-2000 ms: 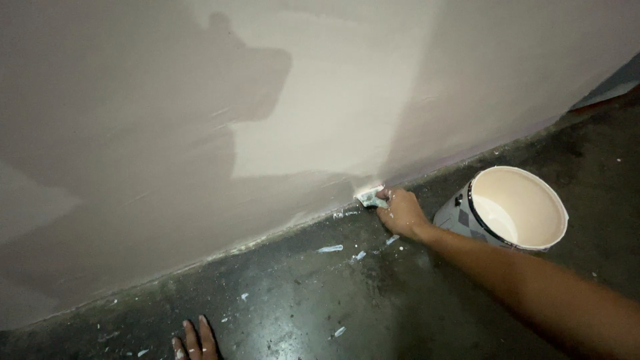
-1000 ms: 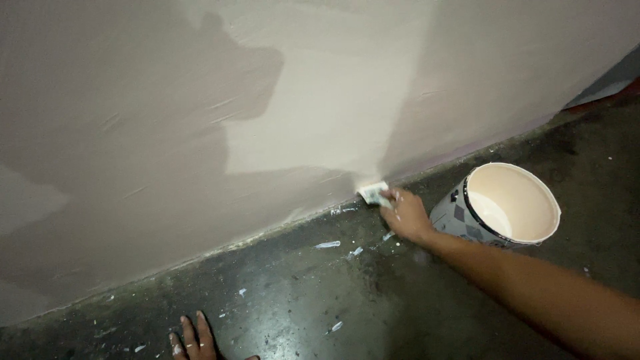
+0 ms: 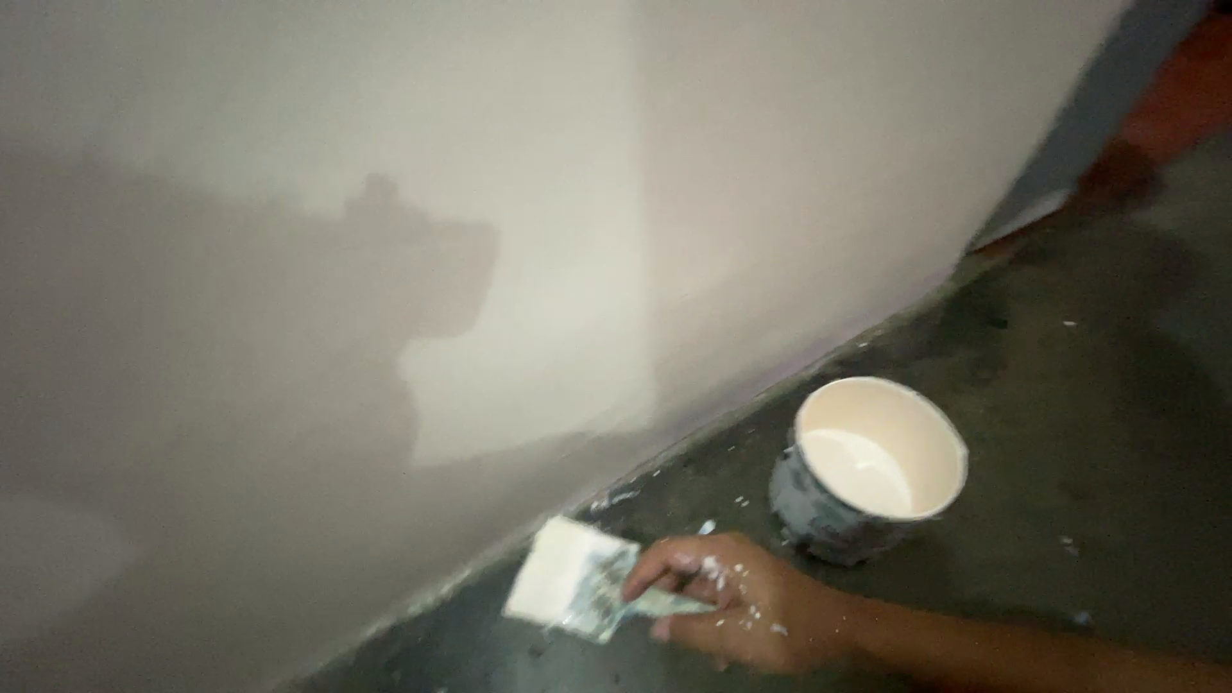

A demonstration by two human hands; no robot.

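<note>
My right hand (image 3: 741, 602), spotted with white paint, grips the handle of a flat paintbrush (image 3: 573, 577). Pale paint coats the bristles, which point left, close to the foot of the painted wall (image 3: 539, 385). To the right of the brush, a paint bucket (image 3: 837, 529) stands on the dark floor, with off-white paint (image 3: 857, 472) inside. My left hand is outside the view.
The dark floor (image 3: 1039, 462) carries small white paint spots and smears. The wall's lower edge runs diagonally up to the right, where a grey surface (image 3: 1068, 125) and a reddish area (image 3: 1184, 96) lie beyond its end. Shadows fall on the wall.
My right hand has drawn the brush back from the wall's base, and the bristles show fully. The view has shifted; my left hand, earlier on the floor at the lower left, is out of it.
</note>
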